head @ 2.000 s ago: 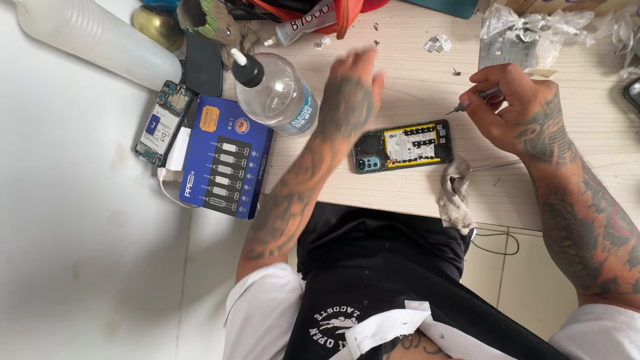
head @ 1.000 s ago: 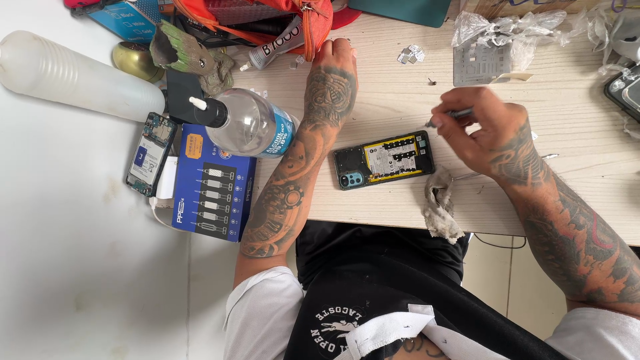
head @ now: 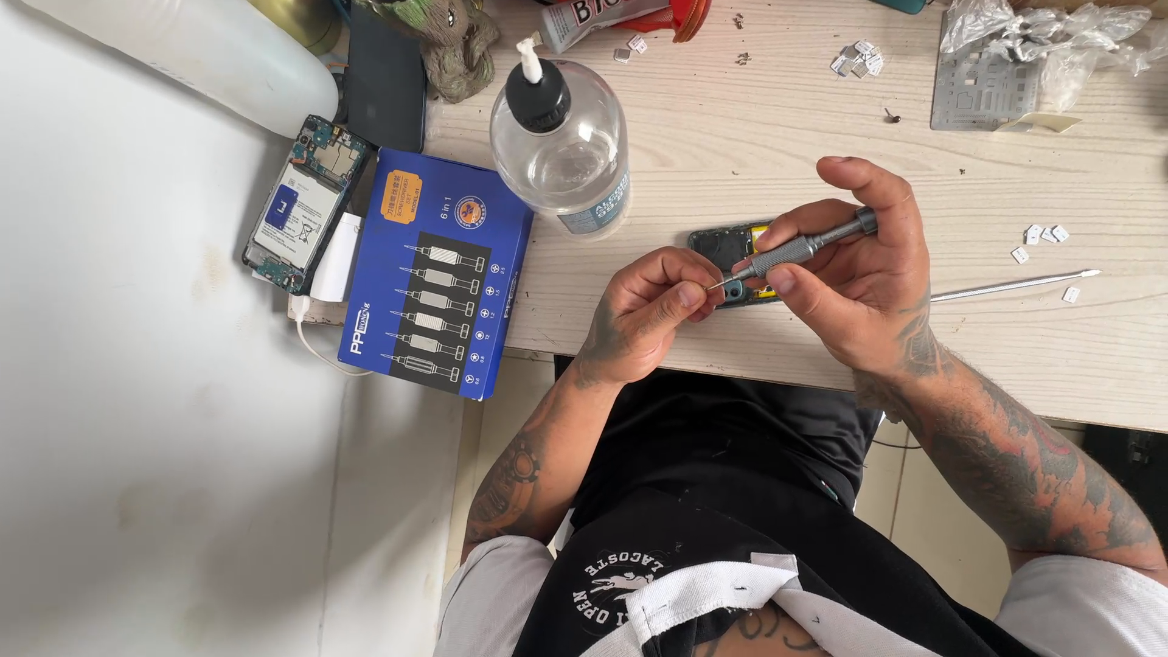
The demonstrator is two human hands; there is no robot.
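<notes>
My right hand (head: 849, 260) holds a grey metal precision screwdriver (head: 794, 255), its thin shaft pointing down-left. The thumb and forefinger of my left hand (head: 652, 310) pinch together at the screwdriver's tip; whether a screw is between them is too small to tell. Beneath and behind both hands lies an opened smartphone (head: 721, 245) on the wooden table, mostly hidden by the fingers, with a bit of yellow edging showing. A metal spudger-like rod (head: 1013, 286) lies to the right of my right hand.
Left of the hands stand a pump bottle (head: 584, 137) and a blue screwdriver-set box (head: 506, 265). Another opened phone (head: 306, 205) lies beyond the box. At the top are a glue tube (head: 593, 20), small screws (head: 891, 117), little white pieces (head: 858, 60) and a metal stencil plate (head: 976, 87).
My left hand has come back from the far part of the table to the screwdriver's tip. My right hand has moved left over the phone, still with the screwdriver.
</notes>
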